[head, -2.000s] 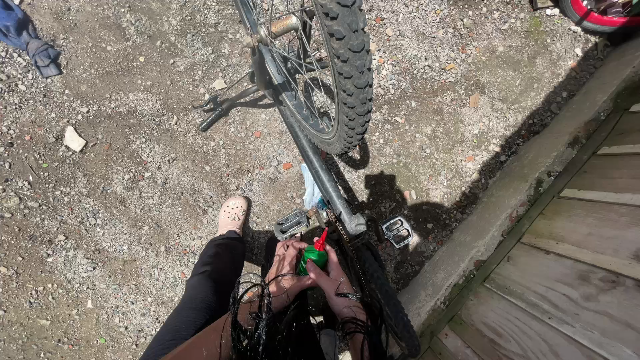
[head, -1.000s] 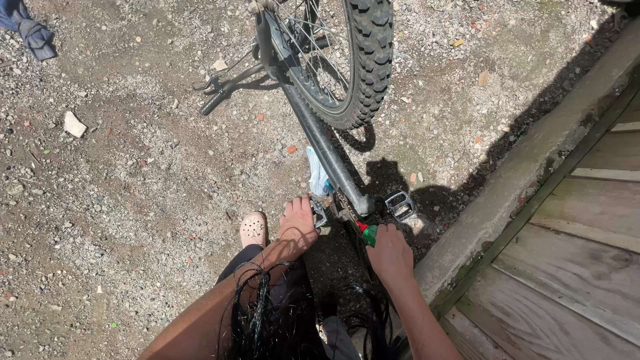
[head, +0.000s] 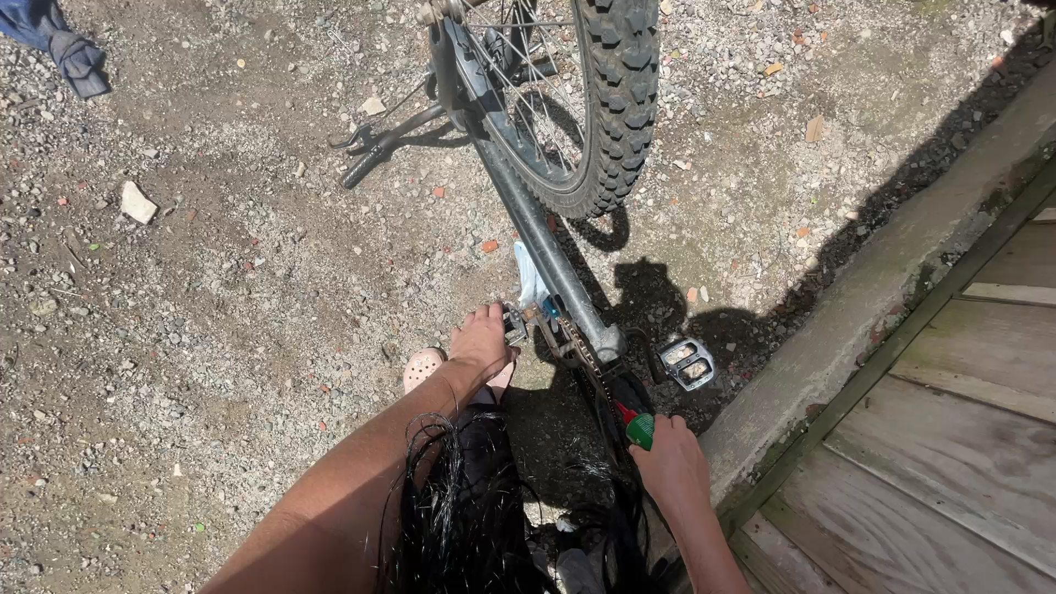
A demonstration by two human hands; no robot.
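A dark bicycle frame (head: 540, 223) stands upside down before me, its knobby front tyre (head: 623, 99) pointing up and away. My left hand (head: 481, 342) is on the pedal (head: 516, 327) at the left side of the crank, its fingers partly hiding it. In my right hand (head: 675, 462) is a small green bottle (head: 640, 431) with a red nozzle (head: 625, 411), tilted so the tip is at the bicycle chain (head: 596, 363). The other pedal (head: 688, 364) sticks out to the right. My hair hangs over the lower middle and hides part of the rear.
Handlebar grip (head: 363, 167) and brake lever rest near the gravel ground (head: 247, 247). A concrete ledge (head: 866, 272) and wooden boards (head: 949, 412) run along the right. A light blue cloth or bag (head: 528, 276) lies under the frame; blue fabric (head: 74, 58) lies top left.
Two seconds ago both hands were together around the green bottle. My left hand has since moved to the left pedal, while my right hand has brought the bottle's red nozzle to the chain.
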